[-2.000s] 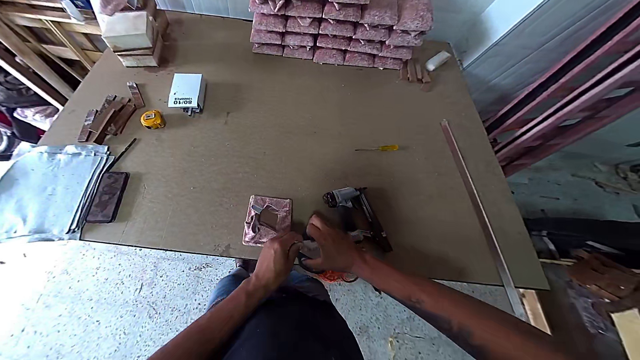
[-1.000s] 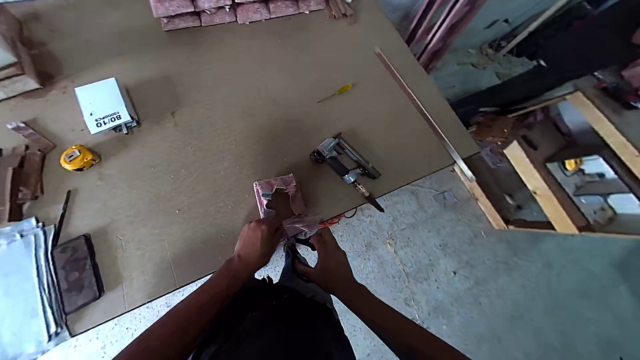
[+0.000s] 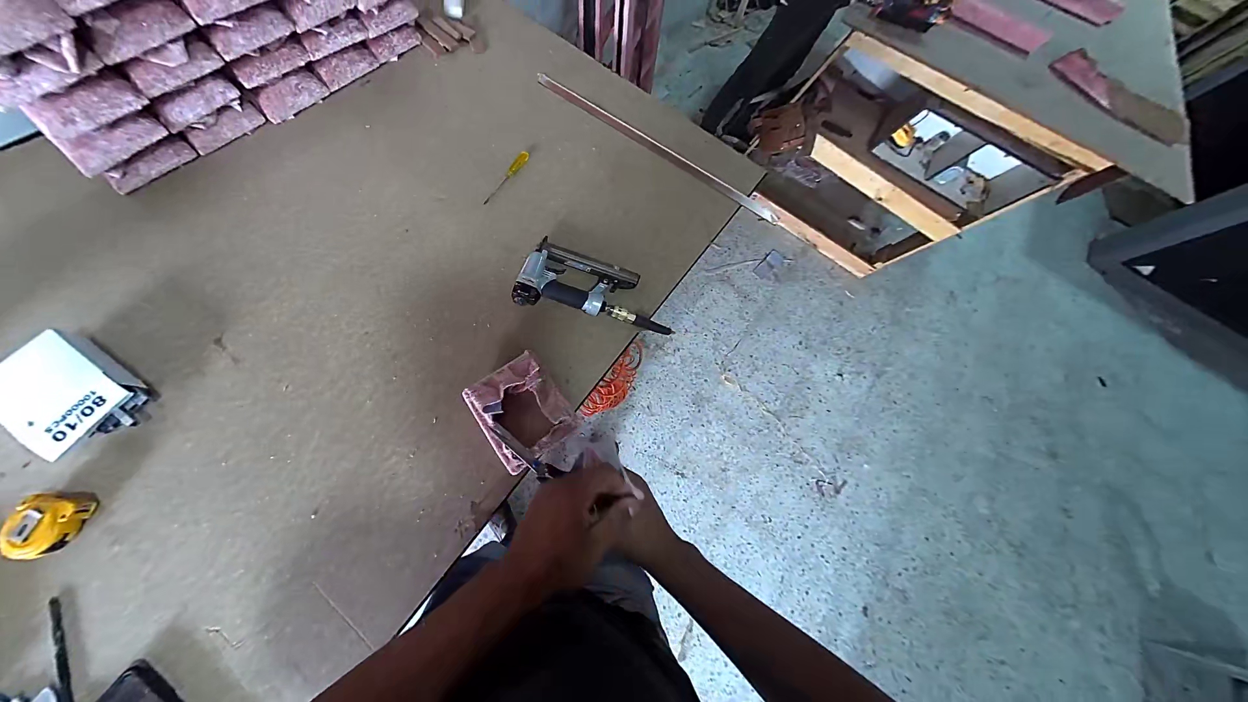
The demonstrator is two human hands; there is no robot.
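A small square piece covered in pink crushed fabric [image 3: 485,429], with an opening in its middle, lies at the table edge. A slim dark tool, perhaps scissors [image 3: 522,450], reaches across its near side. My left hand [image 3: 570,517] is curled just below it, at a loose flap of thin pink fabric [image 3: 602,454]. Close against it on the right is my right hand [image 3: 645,526], its fingers largely hidden; which hand holds the tool is unclear. A pneumatic stapler [image 3: 575,283] rests beyond the piece, and a yellow-handled screwdriver [image 3: 518,164] lies farther back.
Stacked pink fabric-covered pieces [image 3: 224,73] stand at the back left. A staple box [image 3: 63,390] and yellow tape measure [image 3: 44,525] are at left. A metal strip [image 3: 653,146] lies along the right edge. An orange coiled hose [image 3: 616,378] hangs there. A wooden frame [image 3: 868,185] stands beyond.
The view has swung well to the right. My hands have come closer together, left overlapping right, beside the pink piece. The stapler lies apart from my right hand, which was beside it two seconds ago.
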